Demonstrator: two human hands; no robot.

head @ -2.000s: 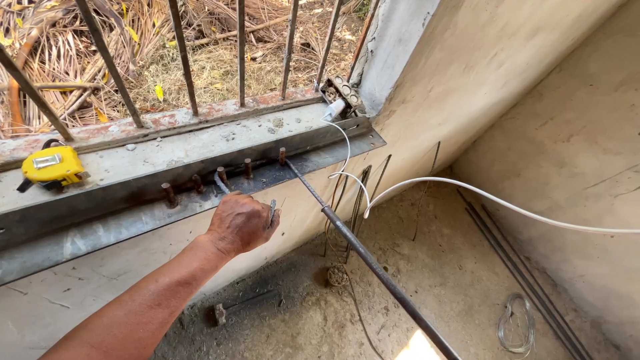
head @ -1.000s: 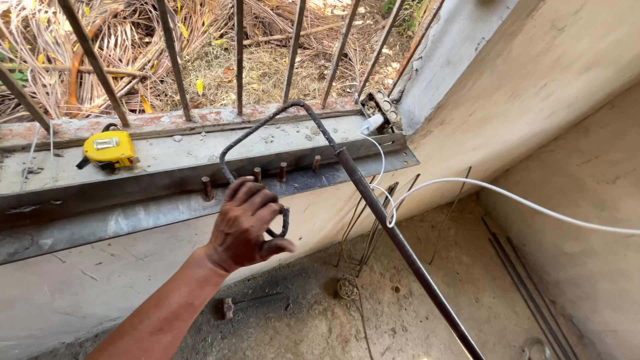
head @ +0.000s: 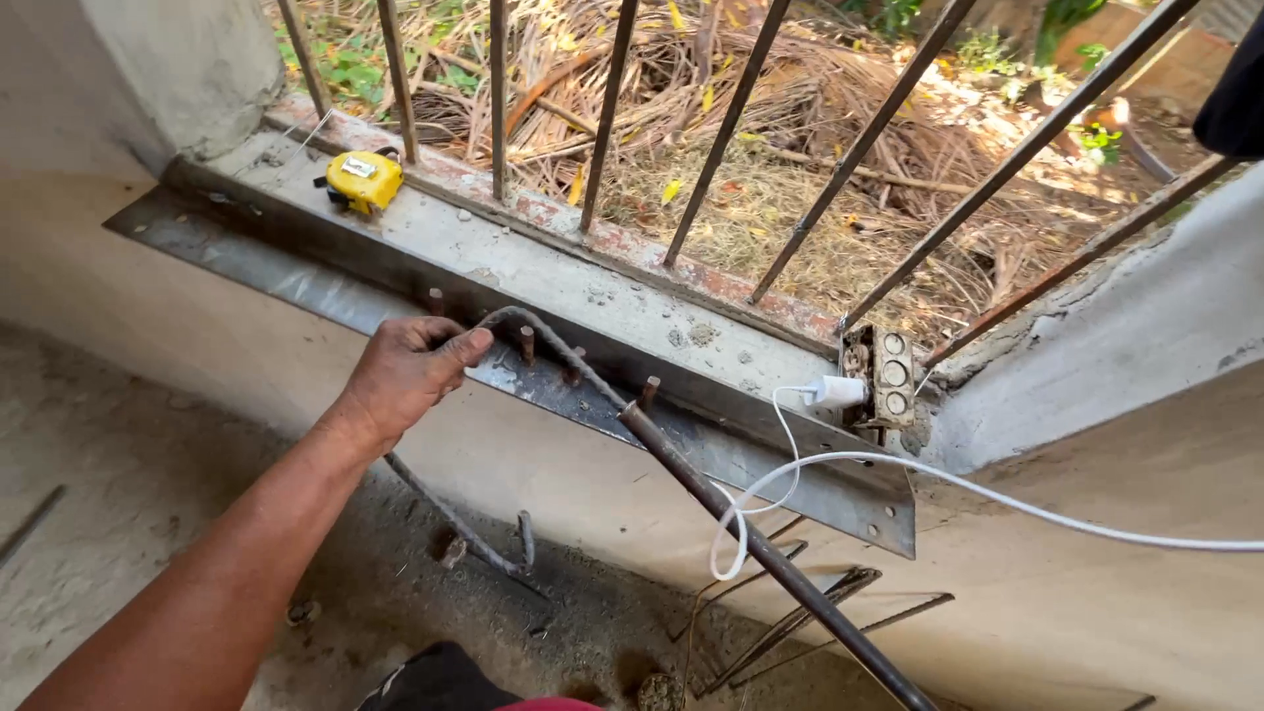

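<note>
My left hand (head: pixel 420 375) grips a bent steel rebar (head: pixel 563 346) near its upper bend, thumb and fingers closed on it. From the hand the rebar hangs down to a hooked end over the floor. Its other side runs into the mouth of a long steel pipe (head: pixel 760 543), which slants to the lower right. Beneath and beside the rebar lies a steel angle bar (head: pixel 296 286) along the sill, with several short upright steel pegs (head: pixel 649 387) on it. My right hand is out of view.
A yellow tape measure (head: pixel 364 181) lies on the concrete sill (head: pixel 602 281), before window bars (head: pixel 611 118). At right a white charger (head: pixel 837 391) sits in an outlet box (head: pixel 894 373), its white cable (head: pixel 987 497) crossing the pipe. Bent rods (head: pixel 839 602) lie by the wall below.
The rebar, whose bend stood raised above the pegs one second ago, now runs low beside them and hangs below my left hand. My left hand has closed on it. The view has swung considerably.
</note>
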